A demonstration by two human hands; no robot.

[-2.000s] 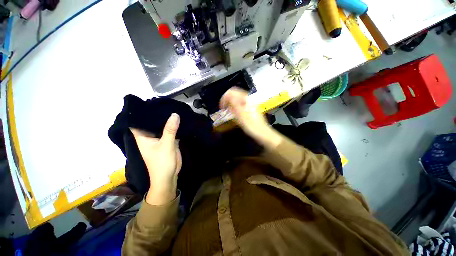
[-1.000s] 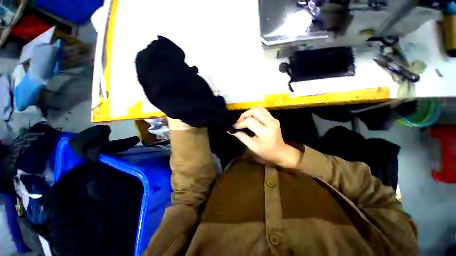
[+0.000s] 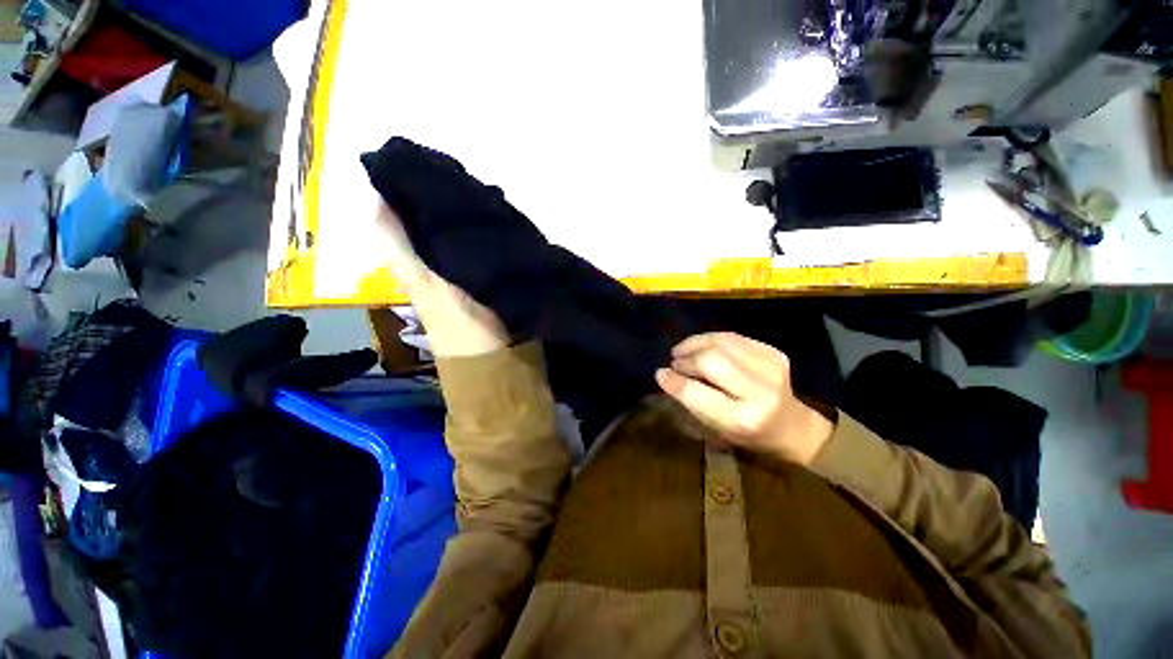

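Observation:
A black garment (image 3: 515, 264) stretches slantwise from above the white table down to my chest, as a long limb-like shape. My left hand (image 3: 431, 283) is behind and under it at the upper left; its fingers are hidden by the cloth, so its grip cannot be seen. My right hand (image 3: 740, 393) pinches the lower right end of the garment between thumb and fingers, close to my chest. The overlock machine (image 3: 952, 84) stands at the upper right, apart from the garment, with its silver bed plate (image 3: 759, 64) on its left.
A black tray (image 3: 858, 188) lies below the machine. Thread snips (image 3: 1048, 210) and pale scraps lie right of it. Yellow tape (image 3: 849, 273) edges the table. A blue bin (image 3: 386, 515) with black pieces stands at the left. A green basket (image 3: 1106, 328) and red stool (image 3: 1154, 431) are at the right.
My right hand has left the machine front and now pinches the garment end. The garment has gone from a bunched heap to a long slanting shape. The view has shifted left, showing the bin.

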